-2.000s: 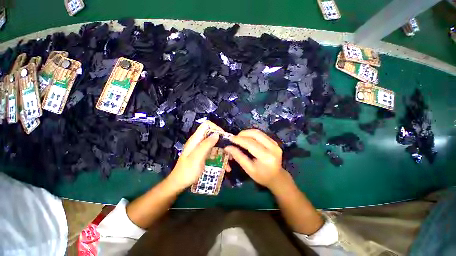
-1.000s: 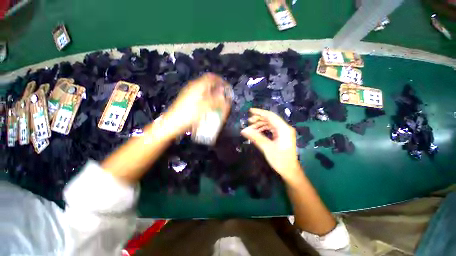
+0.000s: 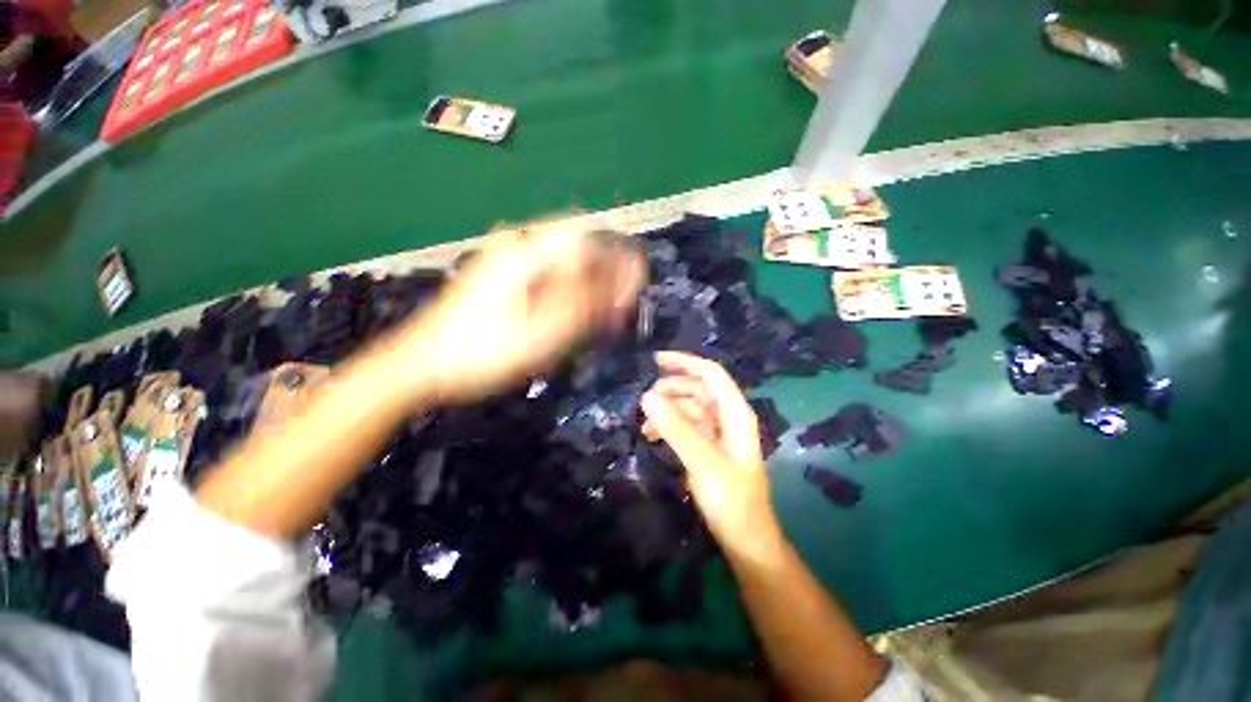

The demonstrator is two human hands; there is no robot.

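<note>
My left hand (image 3: 528, 309) is blurred over the upper middle of the black pad heap (image 3: 508, 480). It holds a brownish, blurred flat piece (image 3: 617, 285) that looks like a circuit board; its keypad side does not show. My right hand (image 3: 707, 432) is lower and to the right, above the heap's right part. Its fingers are loosely curled, and whether a small piece is between them cannot be told. Stacked boards (image 3: 103, 473) overlap at the left. Another board (image 3: 291, 395) lies partly hidden behind my left forearm.
Three boards (image 3: 899, 292) lie at right below a slanting whitish post (image 3: 864, 89). A side heap of pads (image 3: 1084, 336) is farther right. Beyond the pale strip (image 3: 1015, 148), the green conveyor (image 3: 631, 110) carries spaced boards (image 3: 471, 118). A red tray (image 3: 192, 62) is far upper left.
My hands have parted from the board they worked on together. My left hand has carried it up, away from me. The view has turned, bringing the red tray in; the conveyor boards appear elsewhere.
</note>
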